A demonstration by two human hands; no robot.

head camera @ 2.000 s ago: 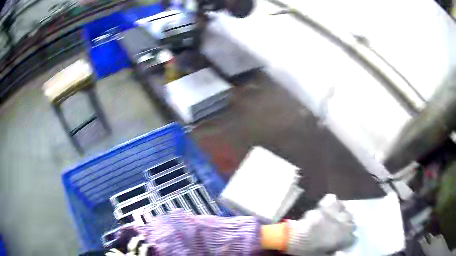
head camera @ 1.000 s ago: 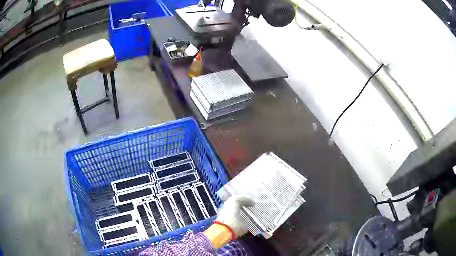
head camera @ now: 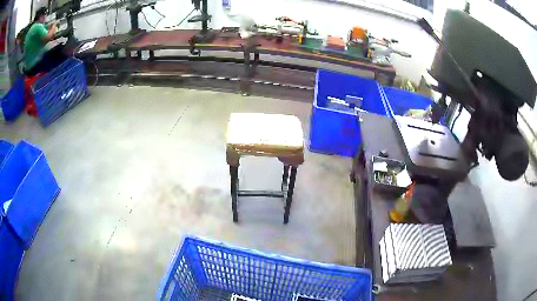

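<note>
Neither of my hands is in the picture. The blue plastic crate (head camera: pixel 277 267) lies nearest in front of me, cut off by the bottom edge. Parts of white-rimmed housings (head camera: pixel 244 298) show low inside it. To its right, a stack of silver ribbed housings (head camera: pixel 415 253) sits on the dark bench (head camera: pixel 383 208). What lies nearer on the bench is out of view.
A stool (head camera: pixel 265 138) stands beyond the crate. A second bench drill (head camera: pixel 483 64), a small parts tray (head camera: pixel 388 175) and an orange-yellow bottle (head camera: pixel 402 206) are at the right. Blue crates (head camera: pixel 332 126) stand behind. A seated person (head camera: pixel 38 44) is far left.
The view has swung left and up towards the room. My gloved hand, earlier on the white-faced housings beside the crate, has left the picture, as have those housings.
</note>
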